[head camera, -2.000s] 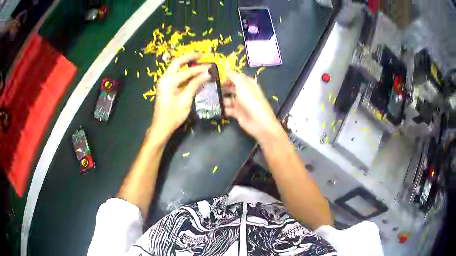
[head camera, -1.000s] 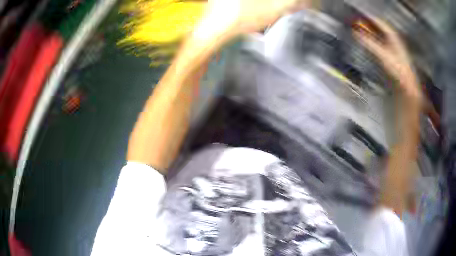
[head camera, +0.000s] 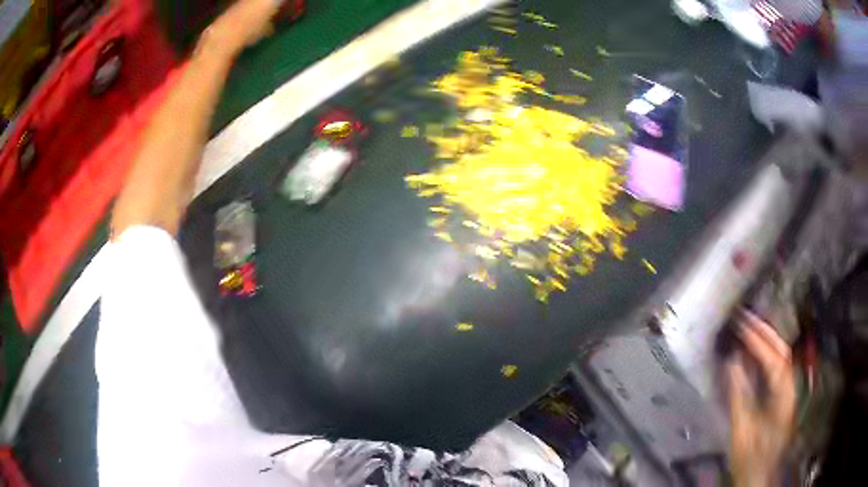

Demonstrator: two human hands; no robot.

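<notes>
Two part-assembled devices with red ends lie on the dark green belt: one device and a second device nearer to me. My left hand is stretched out past the white strip at the top left. A red item shows at its fingertips; blur hides whether I hold it. My right hand is at the machine on the right, blurred, with its fingers bent over a dark area. I cannot tell whether it holds anything. A large loose heap of yellow pieces lies mid-belt.
A smartphone lies right of the heap. A white cable is at the top right. The off-white machine borders the belt on the right. A curved white strip and a large red surface are at the left.
My view has turned left. My left hand has moved from the centre to the far upper left. My right hand has come down and stays on the machine side. The heap shows in full again.
</notes>
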